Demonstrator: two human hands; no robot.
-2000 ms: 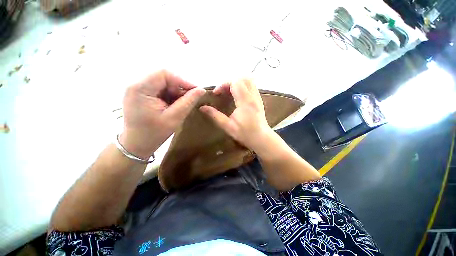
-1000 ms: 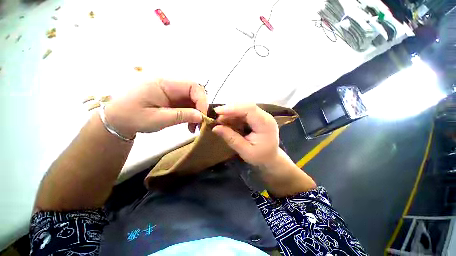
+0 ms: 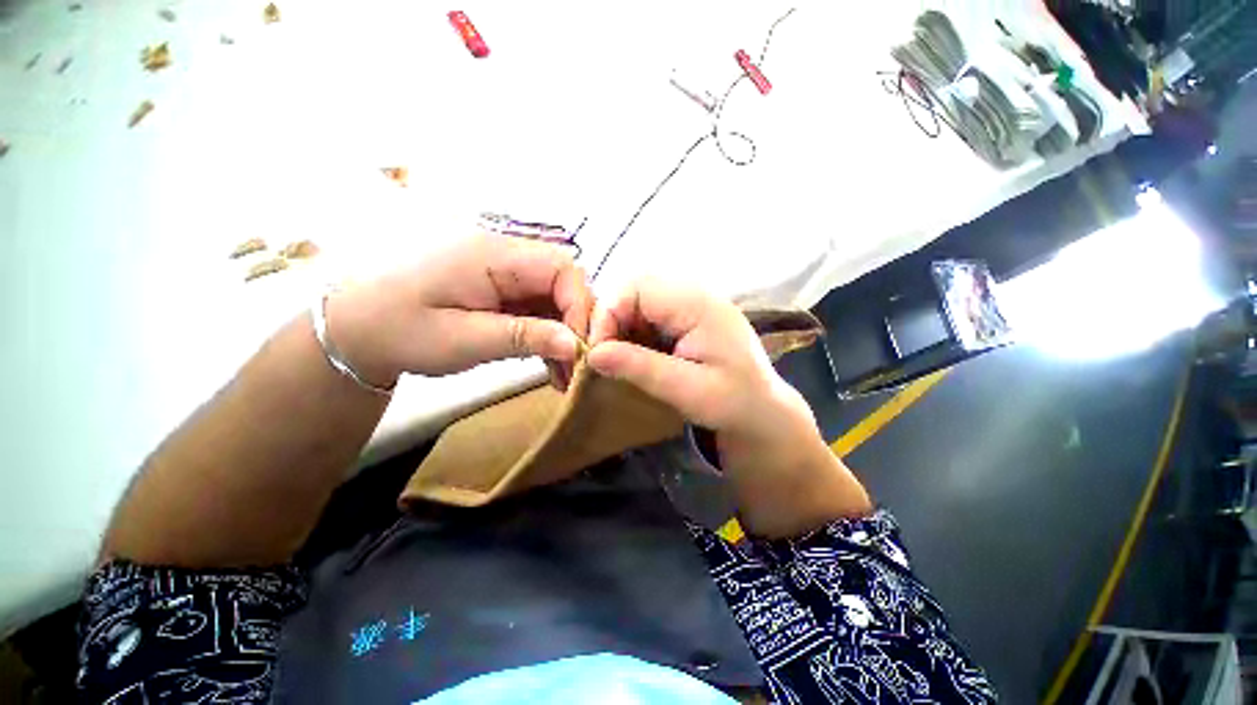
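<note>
The brown bag piece (image 3: pixel 517 438) lies over my lap, with one end sticking out to the right past my right hand. My left hand (image 3: pixel 462 310) pinches its upper edge between thumb and fingers. My right hand (image 3: pixel 696 351) pinches the same edge right beside it, the fingertips nearly touching. The pinched spot is small and mostly hidden by the fingers. Thread snips (image 3: pixel 528 229) lie on the table just behind my left hand, with a dark cord (image 3: pixel 659 190) near them.
The white table (image 3: pixel 372 97) bears a red block (image 3: pixel 469 33), a smaller red item (image 3: pixel 753 72) by the cord, a slim tool (image 3: pixel 693 92), tan offcuts (image 3: pixel 156 57) and a grey-white bundle (image 3: pixel 972 97). A black box-like object (image 3: pixel 917 328) stands right, above the dark floor.
My hands have moved closer together at the edge and the piece has folded, its lighter tan side now showing. The snips behind my left hand have come into view.
</note>
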